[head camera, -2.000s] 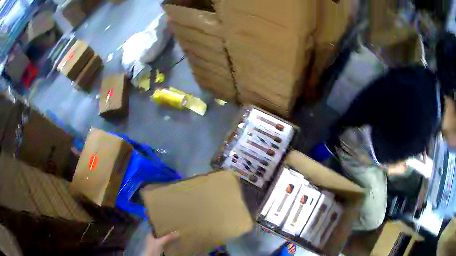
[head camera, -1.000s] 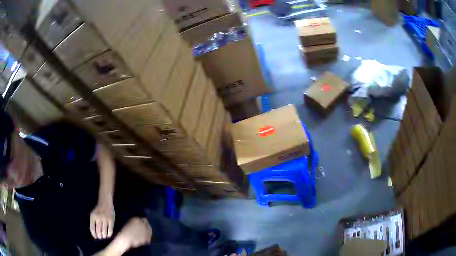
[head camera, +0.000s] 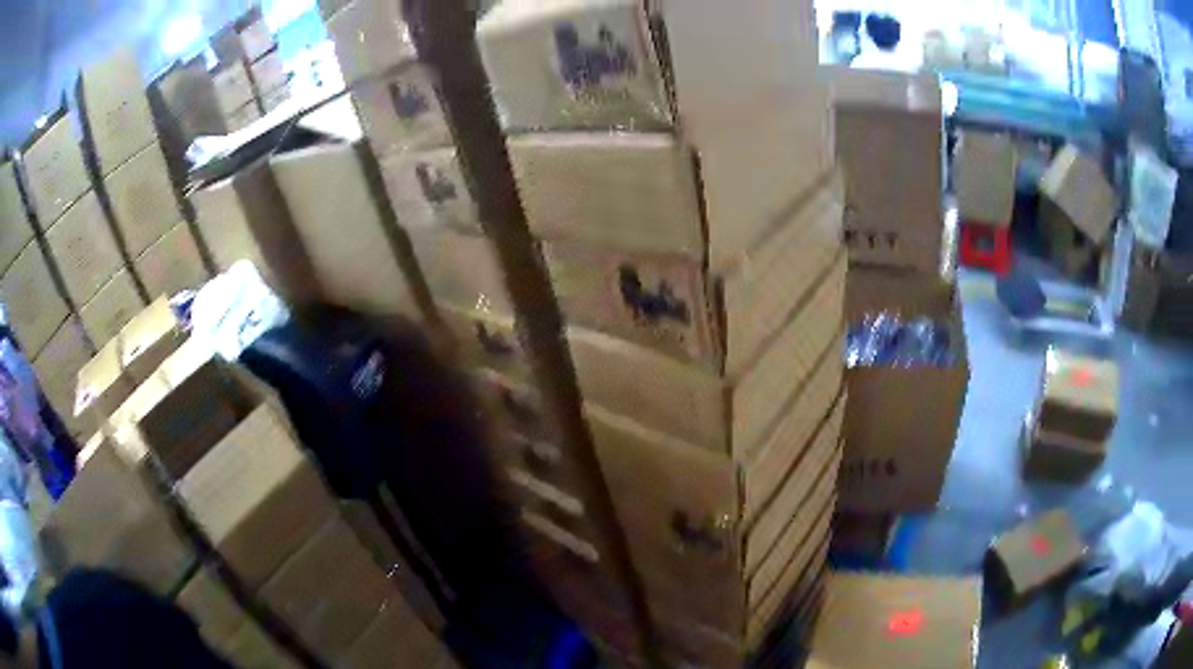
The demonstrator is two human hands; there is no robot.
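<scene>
Neither of my hands is in the picture. Nearest in front of me is a tall stack of brown cartons (head camera: 628,196) with dark printed marks, filling the middle of the view. A dark upright post or strap (head camera: 517,261) runs down across it. At the bottom right, a closed brown carton (head camera: 857,634) with an orange-red label is cut off by the lower edge. The picture is blurred.
Stacked cartons (head camera: 281,523) stand at lower left, with a person's dark shape at the bottom left corner. A carton of shiny bluish items (head camera: 903,425) stands behind the stack. Labelled cartons (head camera: 1079,405) and a white plastic bag (head camera: 1132,549) lie on the floor at right.
The view has swung left and up. The labelled carton has shifted to the bottom edge, and the blue stool and the other person's hands have left the picture.
</scene>
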